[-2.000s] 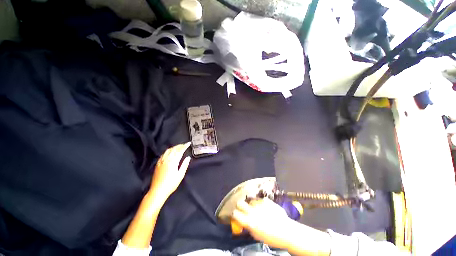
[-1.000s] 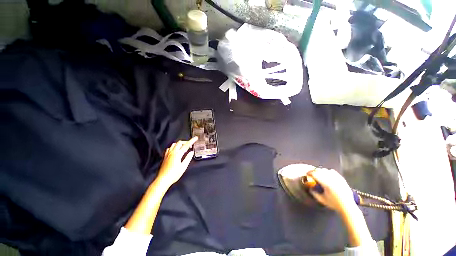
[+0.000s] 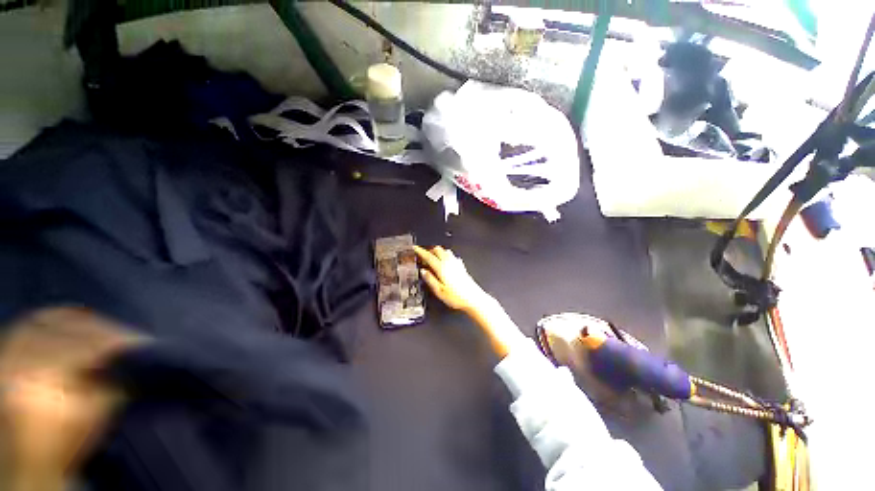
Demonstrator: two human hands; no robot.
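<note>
The smartphone (image 3: pixel 399 282) lies face up with a lit screen on the dark table cover (image 3: pixel 451 384). My right hand (image 3: pixel 447 276) is at the phone's upper right edge, with fingers apart and nothing held. My left hand (image 3: pixel 58 384) is blurred at the lower left, over dark cloth (image 3: pixel 230 384) that is also blurred; its grip cannot be made out. The steam iron (image 3: pixel 614 360), with a purple wrapped handle, rests on the cover to the right, with no hand on it.
A large dark garment pile (image 3: pixel 86 230) fills the left. Behind are a bottle (image 3: pixel 386 110), white strips (image 3: pixel 307 125), a thin tool (image 3: pixel 384 179) and a white plastic bag (image 3: pixel 480 125). A white box (image 3: pixel 633 187) and hanging cables (image 3: pixel 734 268) are at right.
My right hand has let go of the iron and moved left to the phone. My left hand has left the phone for the lower left. The dark piece beside the iron has been pulled left.
</note>
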